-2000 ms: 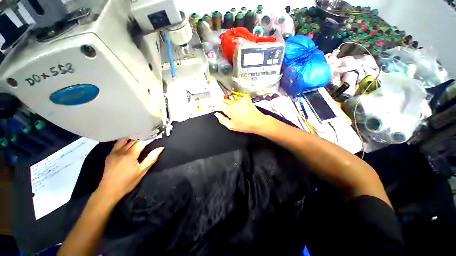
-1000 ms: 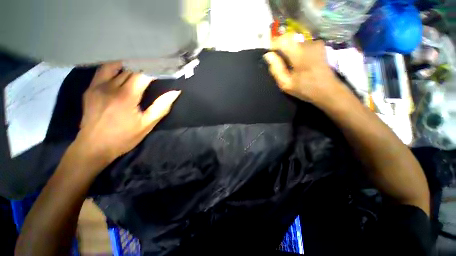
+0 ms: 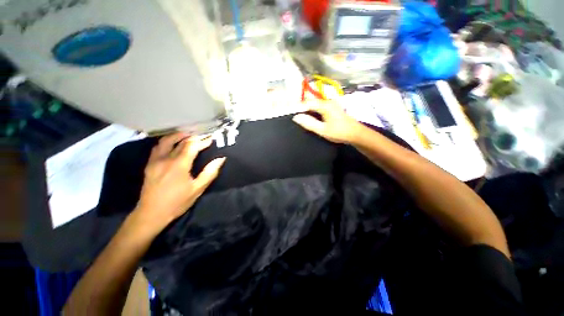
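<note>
A black garment [image 3: 266, 216] is spread in front of me, its smooth matte waistband [image 3: 266, 151] lying at the needle area of the cream sewing machine [image 3: 154, 80]. My left hand [image 3: 179, 176] lies on the waistband's left part, fingertips partly hidden under the machine head, thumb apart. My right hand [image 3: 331, 123] holds the waistband's far edge at the right, with fingers bent over it. The metal clamp [image 3: 227, 134] sits over the cloth between my hands. The picture is somewhat blurred.
Red and yellow-handled tools [image 3: 321, 88] lie behind my right hand. A control panel [image 3: 362, 37] and blue bag [image 3: 425, 49] stand behind. A smartphone [image 3: 436, 105] lies right, near clear bags [image 3: 525, 117]. A paper sheet [image 3: 86, 166] lies left. Blue crates [image 3: 59, 293] show below.
The view tilted down close to the cloth, then partly back up. Both hands stay on the waistband. The garment's left end now shows beside the paper, and the clamp shows over the cloth.
</note>
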